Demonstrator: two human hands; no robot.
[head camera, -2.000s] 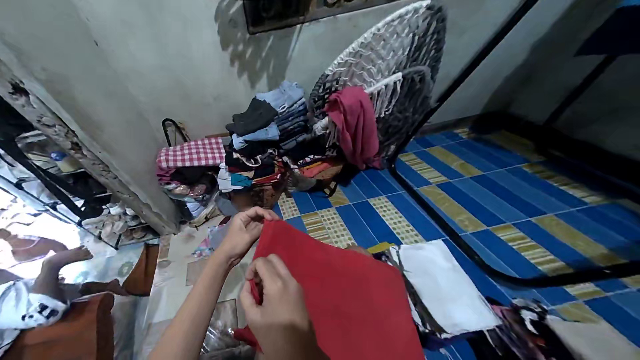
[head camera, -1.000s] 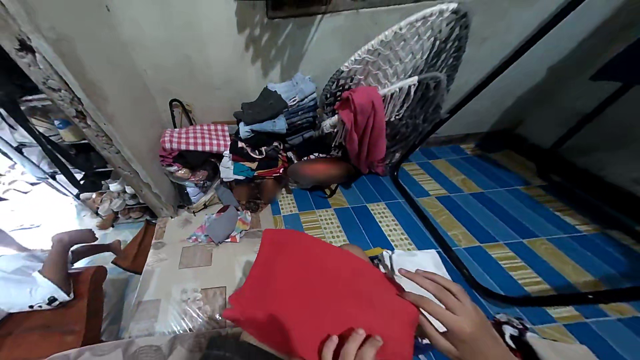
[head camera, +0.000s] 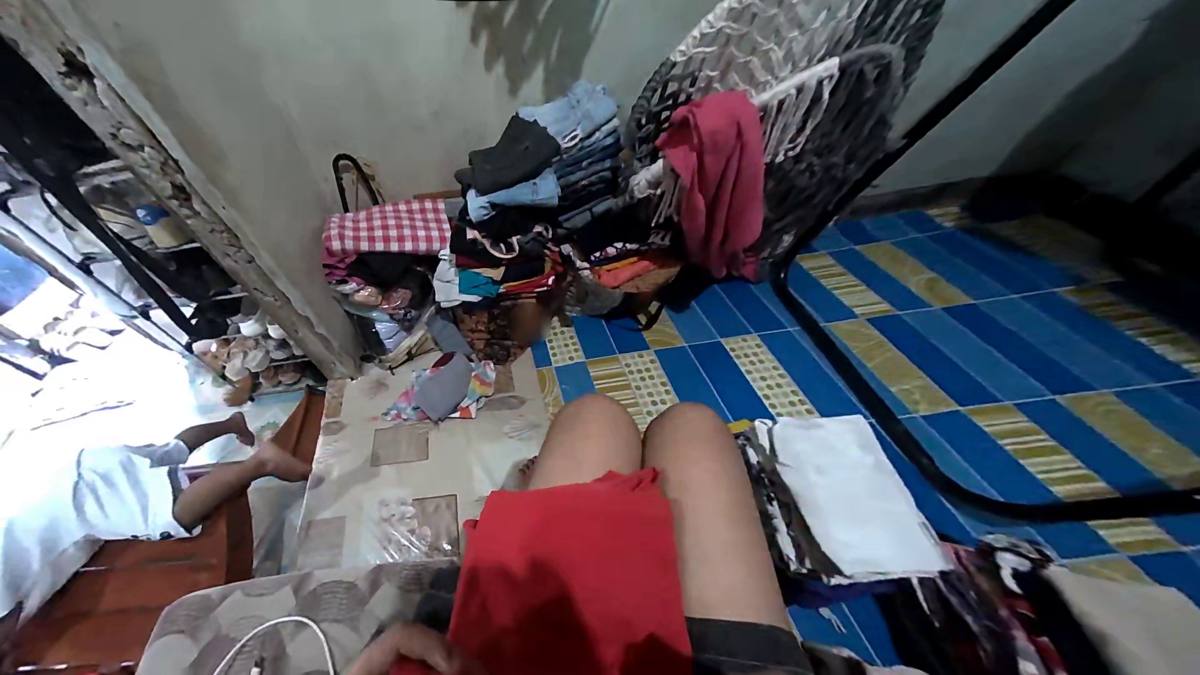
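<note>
A red folded cloth (head camera: 572, 572) lies across my thighs. My left hand (head camera: 412, 647) is at the bottom edge of the view, touching the cloth's lower left corner; its fingers are partly cut off. My right hand is out of view. To the right of my legs, a white folded cloth (head camera: 848, 497) rests on top of a stack of folded clothes on the tiled floor. Beside that stack lie dark and patterned clothes (head camera: 984, 600) and a beige cloth (head camera: 1134, 619).
Piled folded clothes (head camera: 534, 253), with jeans (head camera: 586, 131) on top, stand against the wall. A pink cloth (head camera: 717, 178) hangs on a woven hanging chair (head camera: 825, 141). A black metal frame (head camera: 891, 422) crosses the floor. Another person's legs (head camera: 225, 478) show at left.
The red cloth, held up in both hands two seconds ago, now lies on my thighs. My right hand, near the white cloth one second ago, has left the view.
</note>
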